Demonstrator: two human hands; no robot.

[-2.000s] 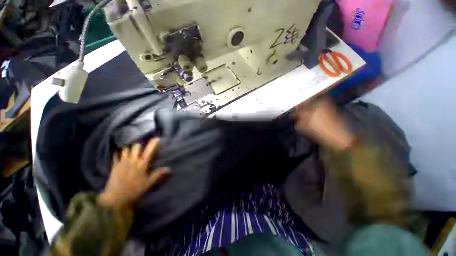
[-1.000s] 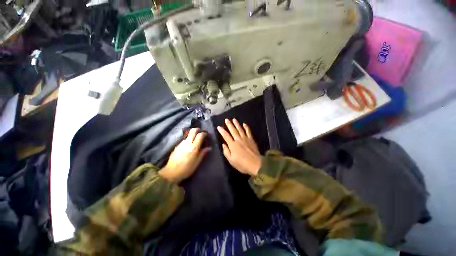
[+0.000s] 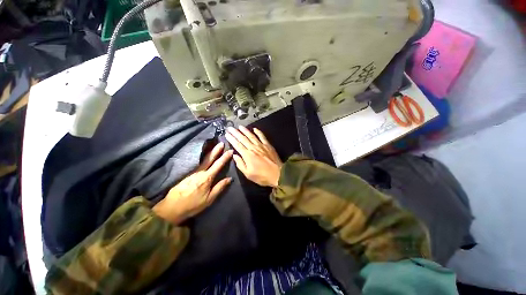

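A large dark garment piece (image 3: 138, 155) spreads over the table and lap, under the left end of the cream-grey sewing machine (image 3: 288, 52). My left hand (image 3: 193, 187) lies on the cloth with its fingertips just below the presser foot (image 3: 220, 124). My right hand (image 3: 254, 154) lies flat beside it, fingertips close to the foot and touching or nearly touching the left fingers. Both hands press on the cloth; no clear grip shows. The seam at the needle is mostly hidden by the fingers. A darker part with a narrow strip (image 3: 303, 127) lies right of my right hand.
A white lamp head (image 3: 90, 110) hangs at the left over the table. Orange-handled scissors (image 3: 406, 110) lie right of the machine, near a pink packet (image 3: 445, 57). A grey cloth heap (image 3: 429, 201) is at the right. A green basket (image 3: 124, 24) stands behind.
My right hand came from the right side onto the cloth and then moved up to the foot. My left hand moved in near the needle. The cloth was laid flat under the machine head.
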